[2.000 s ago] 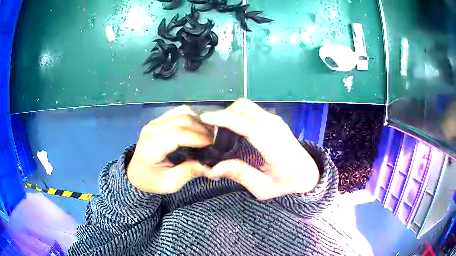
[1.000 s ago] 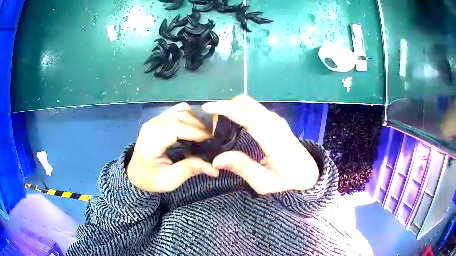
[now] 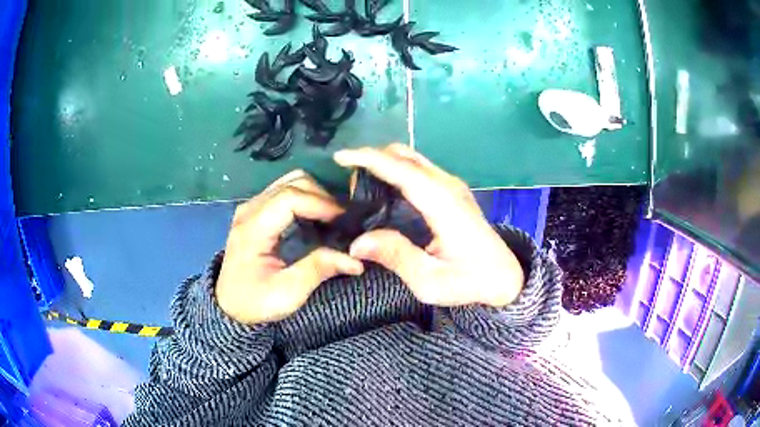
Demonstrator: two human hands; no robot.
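A black spiky piece [image 3: 363,207] is held between my two hands over my lap, just in front of the table edge. My left hand [image 3: 279,250] grips its left side between curled fingers and thumb. My right hand [image 3: 442,233] grips its right side, with the index finger along the top and the thumb below. The fingers hide much of the piece, so I cannot tell whether it is single or joined. A group of black spiky pieces [image 3: 325,96] lies on the green table [image 3: 492,142].
More black pieces [image 3: 417,43] lie at the table's far side. A white glue bottle [image 3: 571,113] lies at the right beside a white strip [image 3: 606,75]. A dark mass of parts [image 3: 587,242] is below the table, beside ribbed purple crates [image 3: 679,292]. A blue bin edge stands left.
The view has shifted slightly, so the table sits lower. Both hands stay on the black piece; the thumbs have moved up a little and more of the piece shows between them.
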